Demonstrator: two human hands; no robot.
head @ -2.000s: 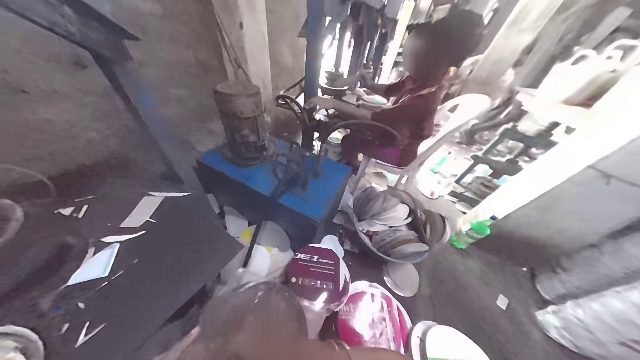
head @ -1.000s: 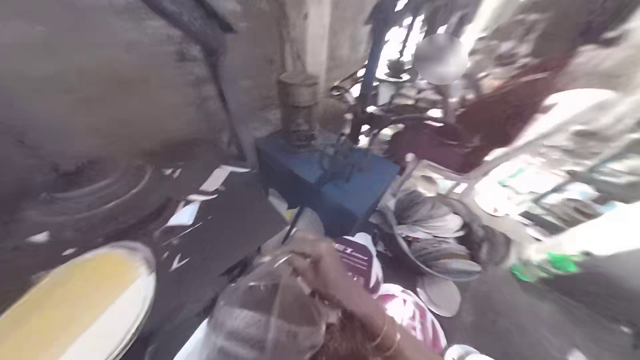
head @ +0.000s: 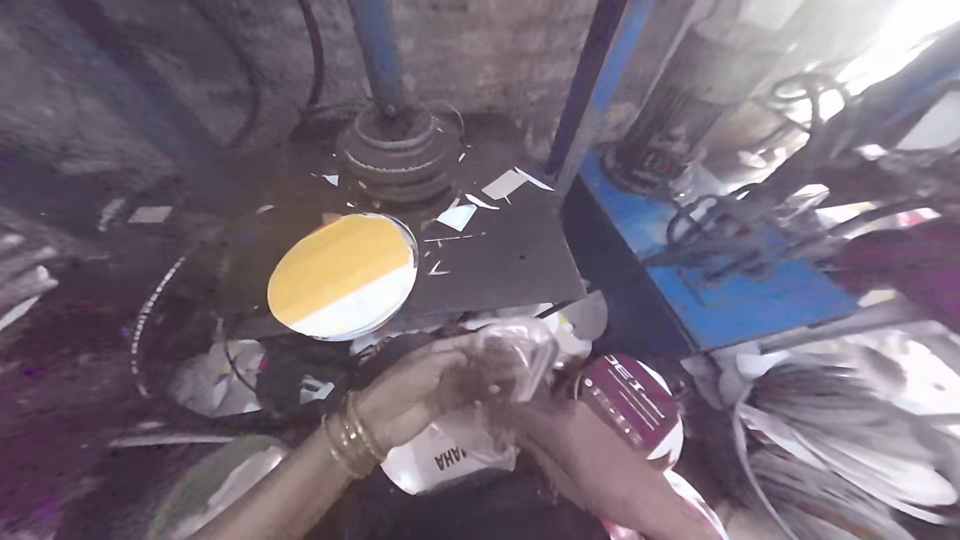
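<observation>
My left hand [head: 420, 394], with bangles at the wrist, and my right hand [head: 555, 442] meet low in the middle of the head view, both on a clear plastic bag [head: 517, 360]. The fingers are blurred and partly hidden by the bag. Below them lies a white printed piece [head: 439, 461]; whether it is held cannot be told. Beyond my left hand, a round yellow and white disc [head: 345, 277] rests at the near edge of a dark metal table [head: 517, 262]. To the right of my hands are stacked maroon printed discs [head: 630, 401].
A round ribbed metal base [head: 397, 157] stands at the table's back, among white scraps [head: 457, 216]. Blue posts [head: 600, 82] rise behind. At right, a blue bench [head: 735, 292] carries a motor [head: 675, 112] and machine parts. A basin [head: 750, 450] of stacked grey discs is at lower right.
The view has swung left and nearer the table. Both hands are now together on the bag; one second ago a bangled hand was raised over it. The yellow and white disc was at the far lower left then.
</observation>
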